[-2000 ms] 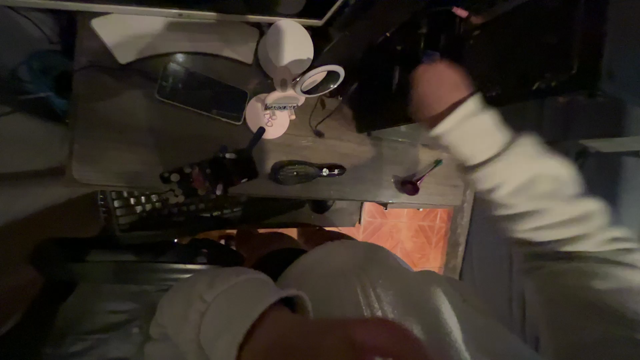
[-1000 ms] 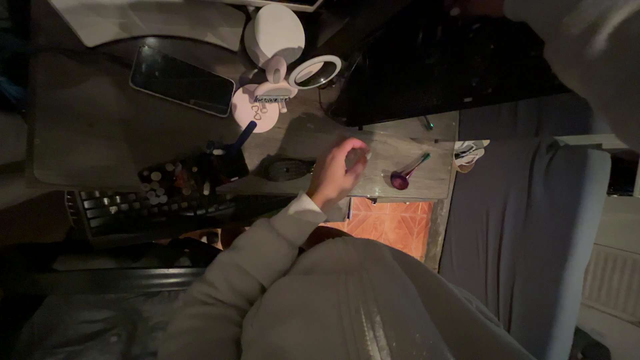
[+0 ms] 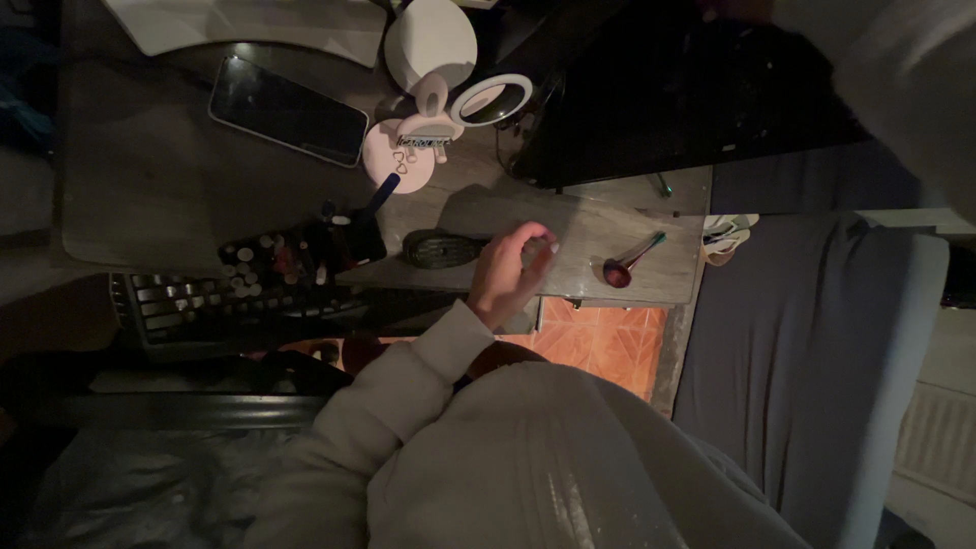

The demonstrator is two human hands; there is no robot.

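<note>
My left hand [image 3: 515,271] is over the front of the grey wooden desk, fingers curled and apart, with no object visible between them. It overlaps the handle end of a dark oval hairbrush [image 3: 438,250]. To its right lies a small brush-like tool [image 3: 619,273] with a shiny purple and teal handle. My right hand [image 3: 732,9] shows only faintly at the top edge, beside its sleeve and over a large black surface; what it touches or holds is hidden in the dark.
Left on the desk are a phone [image 3: 288,113], a round mirror [image 3: 492,101], a pink stand [image 3: 400,156] bearing writing and a black holder of cosmetics [image 3: 305,252]. A keyboard [image 3: 179,301] sits below. Dark fabric [image 3: 793,351] hangs right of the desk, near sandals [image 3: 728,235].
My left hand has risen from low by my lap to the desk beside the hairbrush. My right hand has moved up to the top edge, its sleeve now in the upper right corner.
</note>
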